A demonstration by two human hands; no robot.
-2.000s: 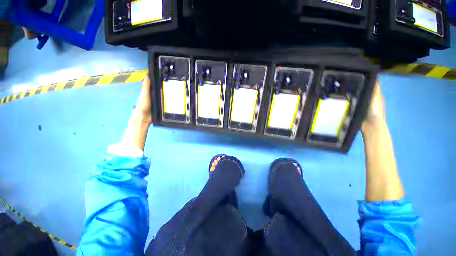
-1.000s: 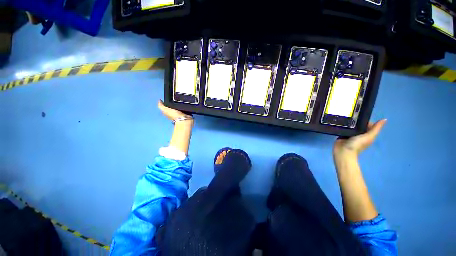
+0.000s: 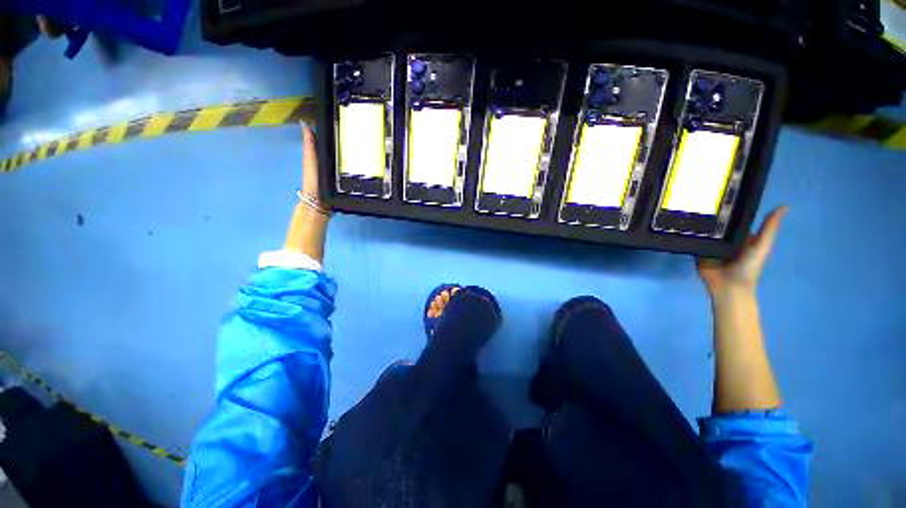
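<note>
A black phone tray (image 3: 477, 220) lies across the upper middle of the view, its right end tilted slightly lower. Several open-backed smartphone assemblies (image 3: 434, 129) stand in a row in its pockets, each with a white battery (image 3: 604, 164) edged in yellow. My left hand (image 3: 312, 181) is at the tray's left end, fingers pointing up along the side. My right hand (image 3: 743, 260) is at the lower right corner, palm against it, thumb spread outward. Parts of both hands are hidden by the tray, so fingers under it cannot be seen.
Dark stacked trays (image 3: 278, 28) lie beyond the tray along the top edge. Yellow-black tape (image 3: 189, 120) crosses the blue floor. A blue stool (image 3: 149, 22) is at the top left, and a dark object (image 3: 60, 451) at the bottom left. My feet (image 3: 463, 303) are below the tray.
The tray shows slightly higher and larger than before. My left hand has moved up along its left side from the lower corner. My right hand has stayed at the lower right corner.
</note>
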